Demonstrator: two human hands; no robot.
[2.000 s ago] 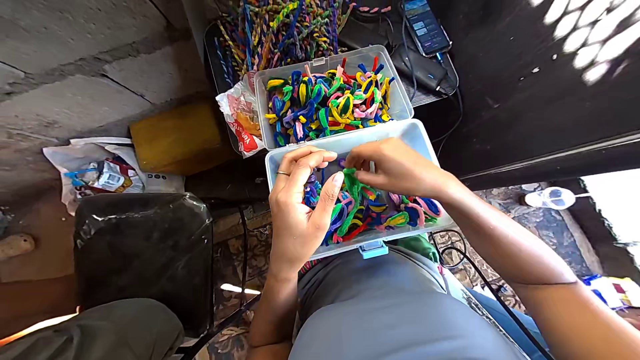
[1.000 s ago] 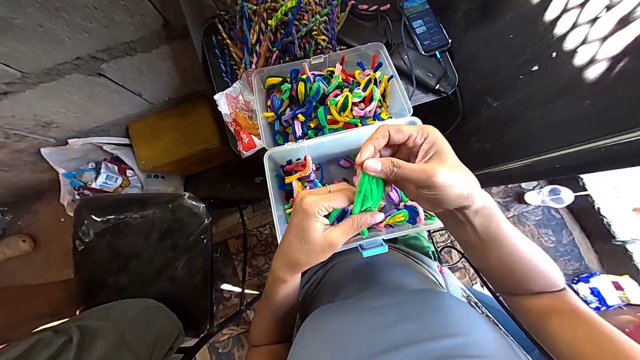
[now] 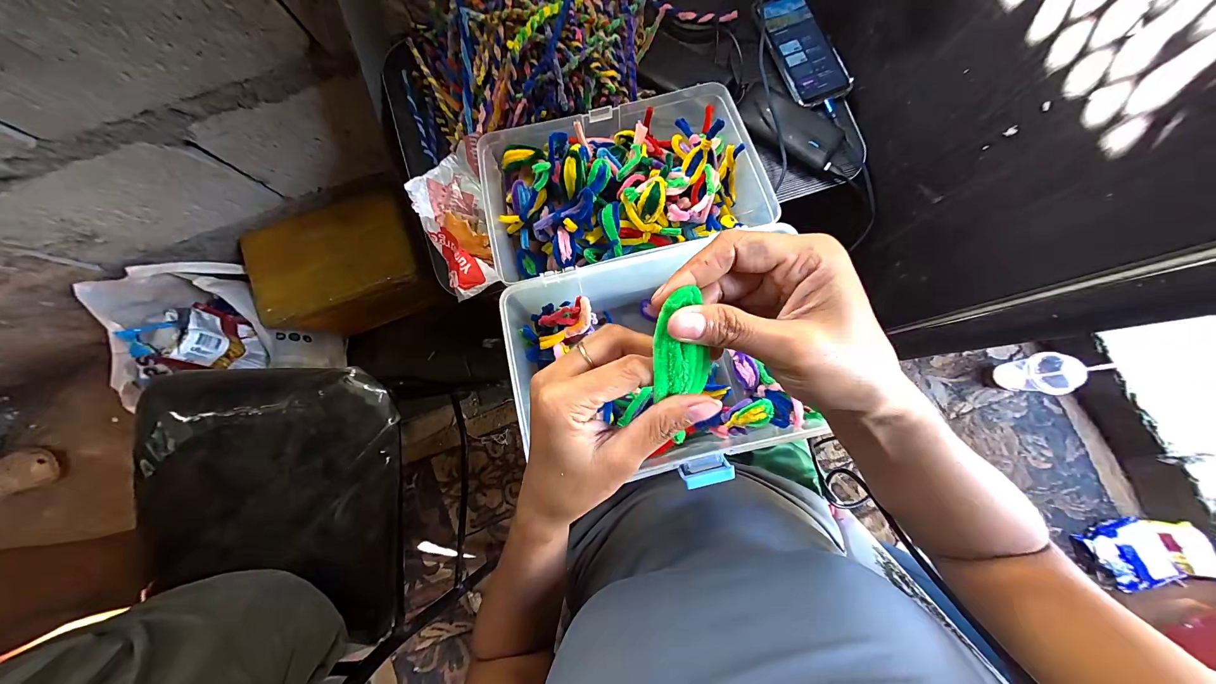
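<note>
A flattened bundle of green fuzzy pipe cleaners (image 3: 680, 353) is held between both hands, above the near half of an open clear plastic case (image 3: 518, 380). My right hand (image 3: 793, 323) pinches its upper end between thumb and fingers. My left hand (image 3: 608, 418), with a ring on one finger, grips its lower end with the thumb in front. Below the hands, small multicoloured looped pipe cleaner pieces (image 3: 750, 413) lie in the near half, partly hidden. The far half holds a heap of similar pieces (image 3: 627, 190).
Twisted multicoloured pipe cleaners (image 3: 541, 66) lie behind the case. A phone (image 3: 806, 52) with cables and a black device (image 3: 793, 123) sits at the back right. A crumpled wrapper (image 3: 456, 228) touches the case's left side. A black padded seat (image 3: 271, 484) and another person's knee (image 3: 218, 632) are at left.
Two seconds ago both hands were down in the near half of the case. They have since come up with the green bundle, and my right hand has shifted its grip along it.
</note>
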